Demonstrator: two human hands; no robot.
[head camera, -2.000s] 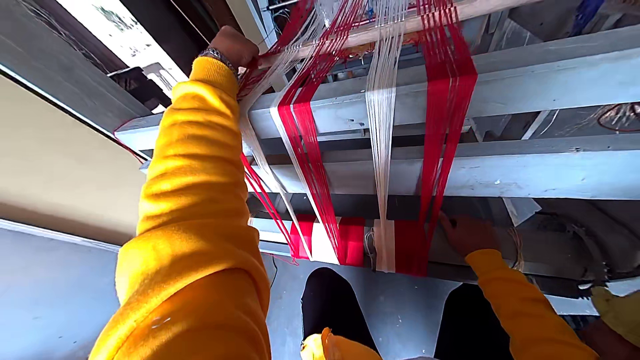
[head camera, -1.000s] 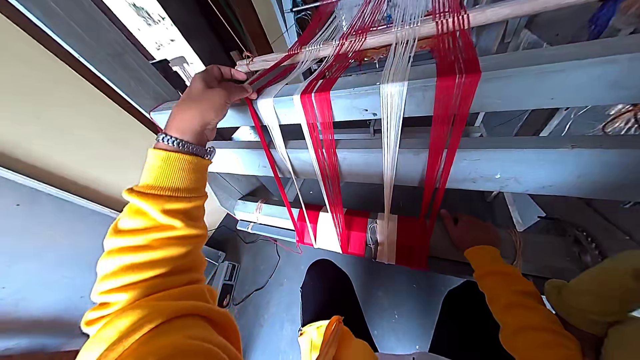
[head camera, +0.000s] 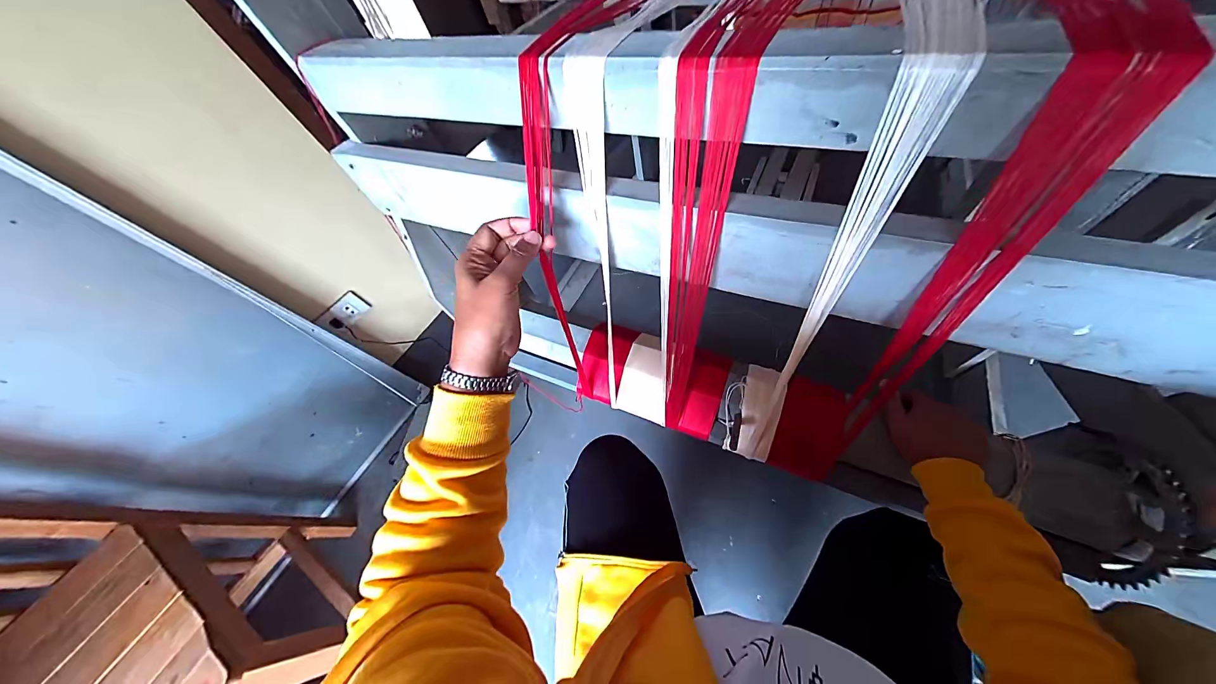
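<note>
My left hand pinches the leftmost bundle of red warp threads in front of the loom's middle beam. Beside it, white warp threads and another red bundle run down to the warp roll, wound in red and cream bands. Farther right, a white bundle and a wide red bundle slant down to the same roll. My right hand rests against the roller at the roll's right end, close to the wide red bundle; its fingers are partly hidden in shadow.
Grey-painted loom beams cross the upper view. A toothed gear wheel sits at the roller's right end. A wooden slatted piece of furniture stands lower left, and a wall socket is on the wall. Part of another person shows lower right.
My left hand has come down from the upper wooden rod along the leftmost red threads to the middle beam. My right hand stays by the roller. The view has turned left.
</note>
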